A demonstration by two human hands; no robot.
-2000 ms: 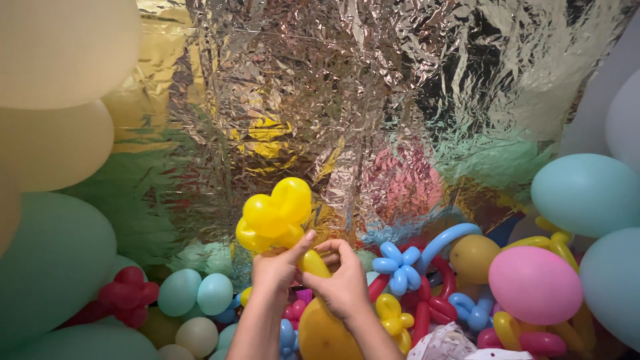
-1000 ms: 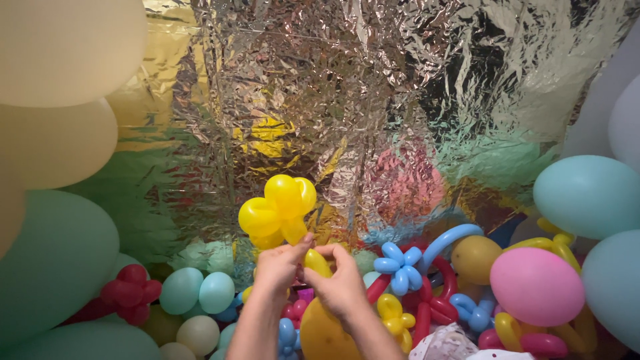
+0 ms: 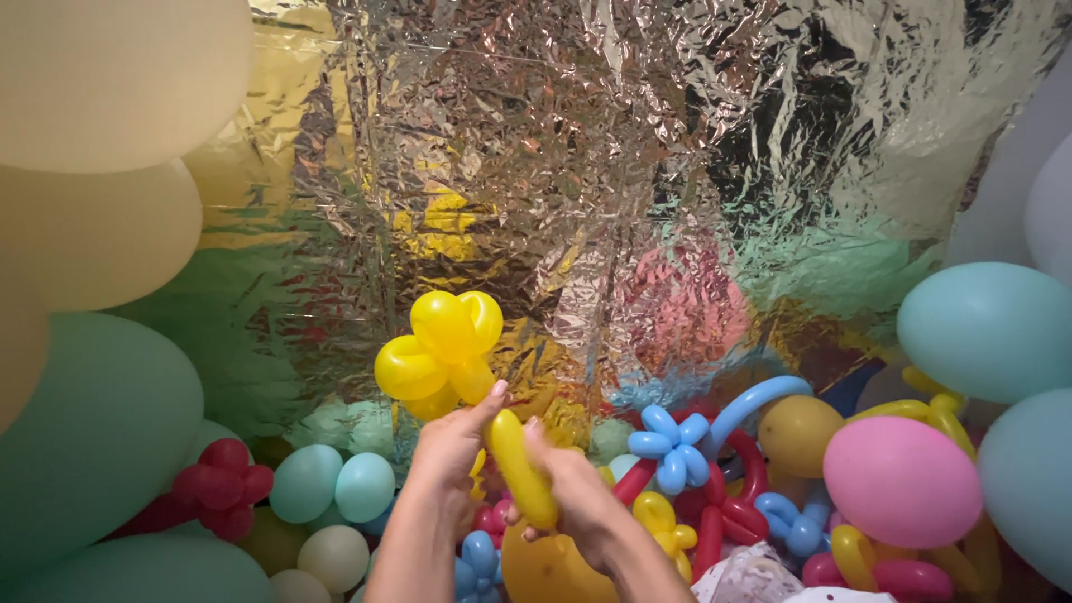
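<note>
A yellow modelling balloon (image 3: 442, 327), its upper part twisted into several round petal-like bubbles, stands above my hands. My left hand (image 3: 452, 456) grips it just below the bubbles, thumb pointing up. A straight yellow section (image 3: 521, 471) of balloon slants down to the right between my hands. My right hand (image 3: 574, 494) is around the lower part of that section, slightly blurred, with some fingertips showing under its end. How the section joins the bubbles is hidden behind my left thumb.
Crumpled reflective foil (image 3: 536, 151) hangs in front. Large cream and green balloons (image 3: 92, 435) fill the left. At right are a pink balloon (image 3: 902, 481), teal balloons (image 3: 988, 331) and a blue balloon flower (image 3: 670, 448). A red balloon flower (image 3: 223, 487) lies lower left.
My right hand has moved down along the straight yellow section, more of which now shows between my hands. The bubbles have shifted and turned slightly; my left hand stays below them.
</note>
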